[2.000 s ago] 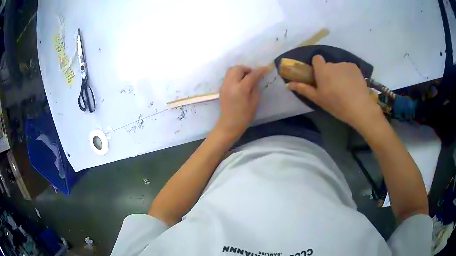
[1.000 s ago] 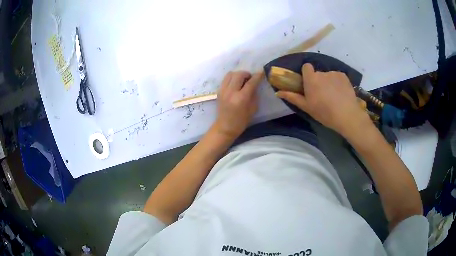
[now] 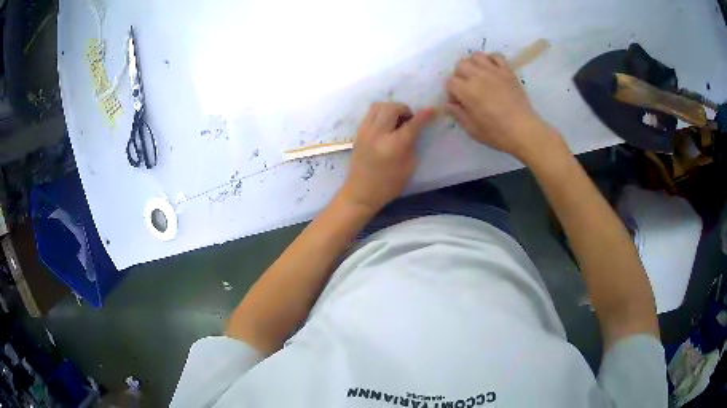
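A long thin tan pressing template [image 3: 529, 54] lies on the white table, with a narrow white fabric strip [image 3: 328, 153] along its left part. My left hand [image 3: 385, 151] rests over the middle of template and strip, thumb and forefinger pinching at them. My right hand [image 3: 490, 100] is on the template further right, fingers bent down over it; what its fingertips hold is hidden. The steam iron [image 3: 594, 89], black with a tan wooden handle, stands on the table at the right, with no hand on it.
Shears [image 3: 139, 135] and a yellow marked strip [image 3: 104, 82] lie at the left. A white tape roll [image 3: 161, 219] is near the left front edge. A large white fabric panel [image 3: 319, 48] covers the far middle. The iron's hose [image 3: 709, 102] runs off right.
My right hand has let go of the iron, now further right, and has moved to the template beside my left hand. My left hand has stayed nearly in place.
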